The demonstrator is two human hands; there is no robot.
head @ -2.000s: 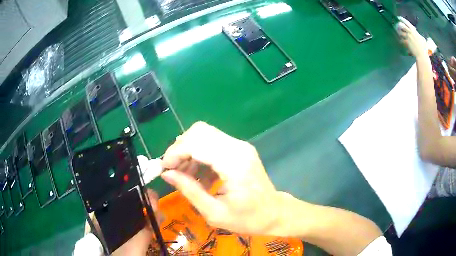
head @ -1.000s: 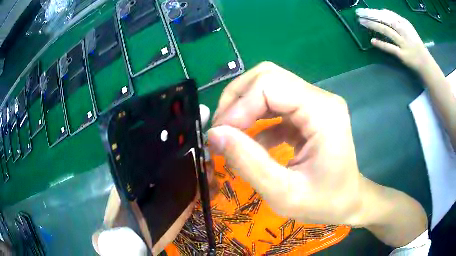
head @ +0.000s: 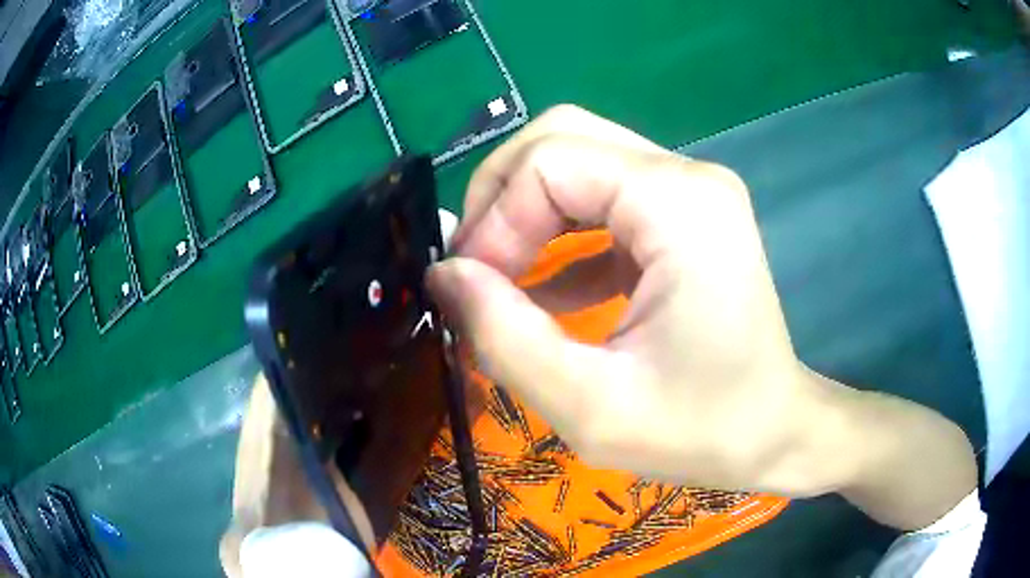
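A black phone frame (head: 350,327) is held up and tilted in front of me, its window end down. My left hand (head: 265,497) holds it from behind at the lower left; white finger cots show, and most of the hand is hidden. My right hand (head: 633,305) is bare, with thumb and forefinger pinched against the frame's right edge. Whether a side key is between the fingertips cannot be seen. An orange tray (head: 723,531) lies below, with many thin dark and coppery side keys (head: 531,469) loose in it.
Waiting frames (head: 147,192) stand in a slanted row on the green belt (head: 791,68) at the left and top. More dark frames (head: 62,525) lie at the lower left beside a small blue thing. A white sheet (head: 994,260) is at the right edge.
Since two seconds ago the frame has turned more edge-on and my right fingertips have come against its edge. In the last second it tilted further. The other person's hand has left the view.
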